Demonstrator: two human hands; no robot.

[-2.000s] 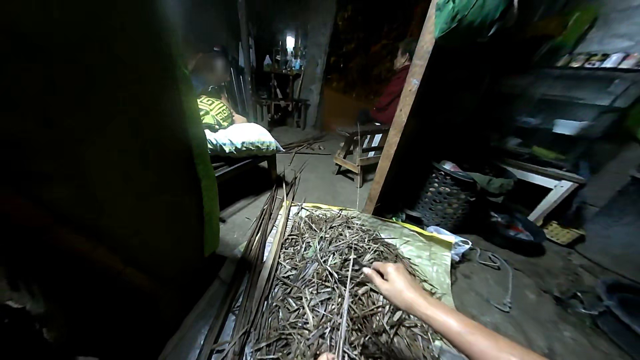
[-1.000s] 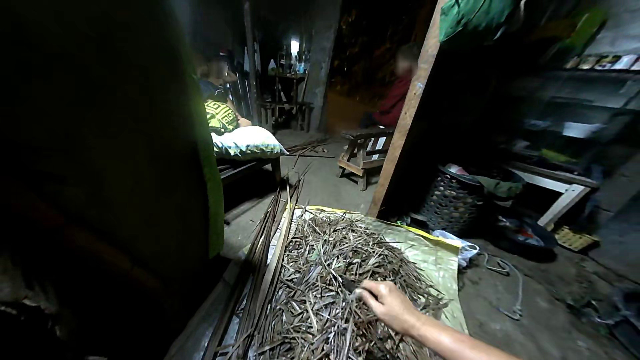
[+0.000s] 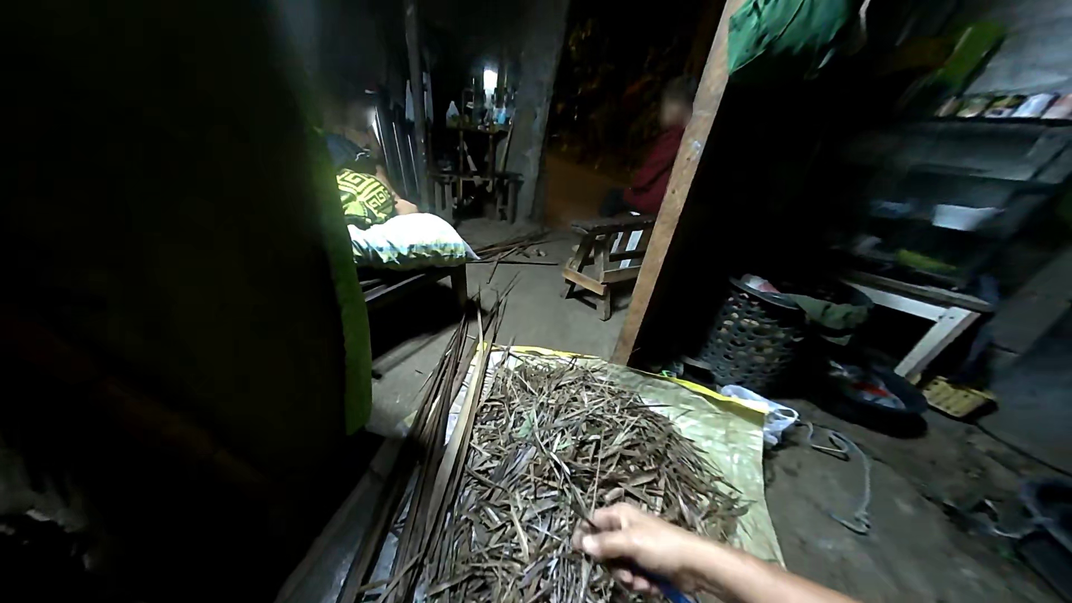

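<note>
My right hand (image 3: 632,544) reaches in from the lower right, fingers curled around a small tool with a blue handle (image 3: 670,590); a dark thin part shows by the fingertips. It is over a heap of dry, cut leaf strips (image 3: 536,469), which lies on a pale woven plastic sheet (image 3: 737,452) with a yellow edge. Left of the heap lie long dry palm fronds or strips (image 3: 435,419), pointing away from me. My left hand is outside the view.
A wooden bench (image 3: 607,260) and a slanting wooden post (image 3: 670,201) stand ahead. A person in a red top (image 3: 662,172) sits beyond. Another person lies by a pillow (image 3: 410,241) at the left. A black basket (image 3: 749,335), a rope (image 3: 863,486) and a basin (image 3: 879,398) are at the right.
Two seconds ago fingertips of my left hand showed at the bottom edge; they are out of view now. My right hand has moved lower over the heap, and blue shows at it now.
</note>
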